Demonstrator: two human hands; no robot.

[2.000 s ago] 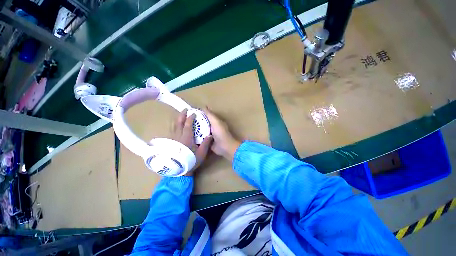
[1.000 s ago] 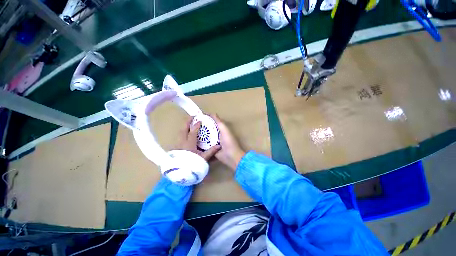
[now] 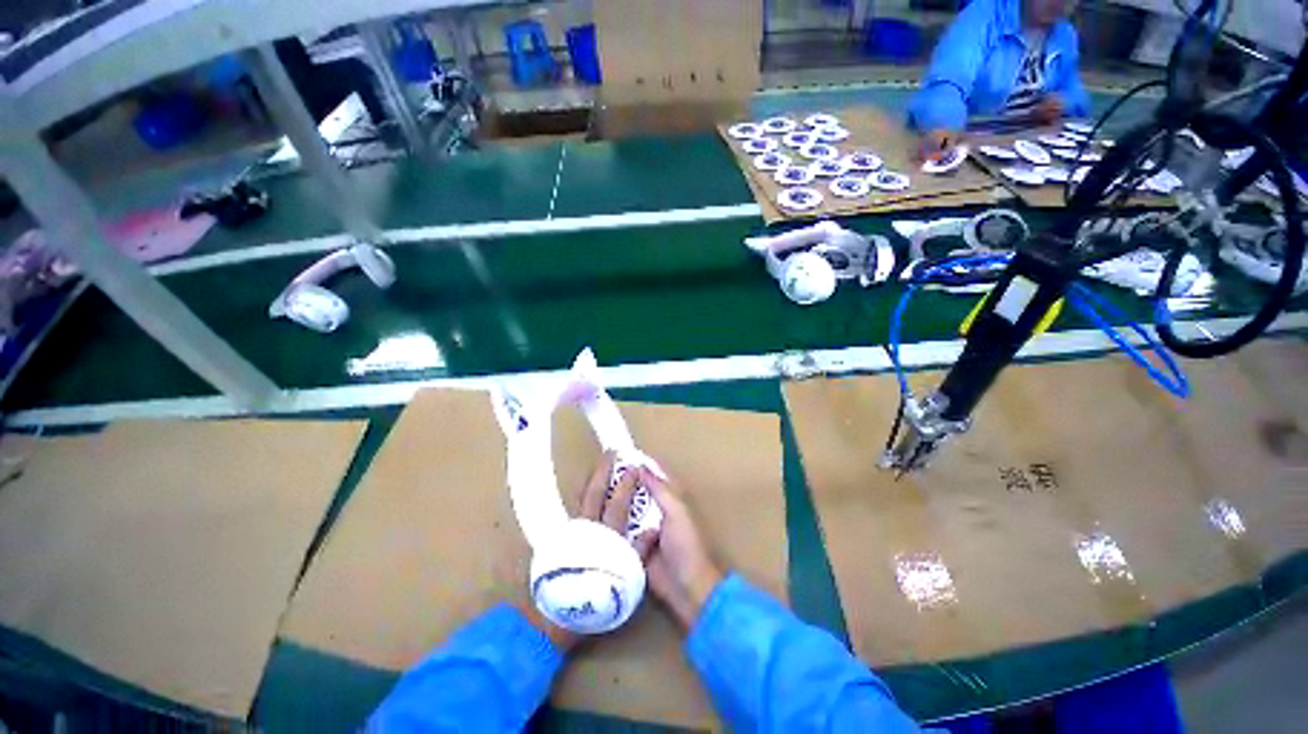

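Observation:
A white cat-ear headphone (image 3: 534, 480) is held over the cardboard mat in front of me. Its near ear cup (image 3: 588, 577) hangs at the left, outer side showing. My left hand (image 3: 608, 505) lies partly behind that cup, its fingers on the speaker cover (image 3: 636, 505) of the other cup. My right hand (image 3: 674, 538) grips the same cup from the right. The fingers cover part of the slotted disc. The black screwdriver (image 3: 993, 333) hangs to the right, its metal nose (image 3: 918, 439) above the right mat, apart from the headphone.
Brown mats lie left (image 3: 158, 531) and right (image 3: 1004, 545). Other headphones lie on the green belt (image 3: 574, 294) beyond a pale rail. Spare covers (image 3: 803, 174) sit on a board, with a person in blue (image 3: 990, 72) behind. A metal post (image 3: 136, 273) stands left. A blue bin (image 3: 1126, 703) is below the bench.
The view has tilted up, showing the far benches and the person. The headphone has turned so its slotted cover is less visible. Both hands have stayed on it.

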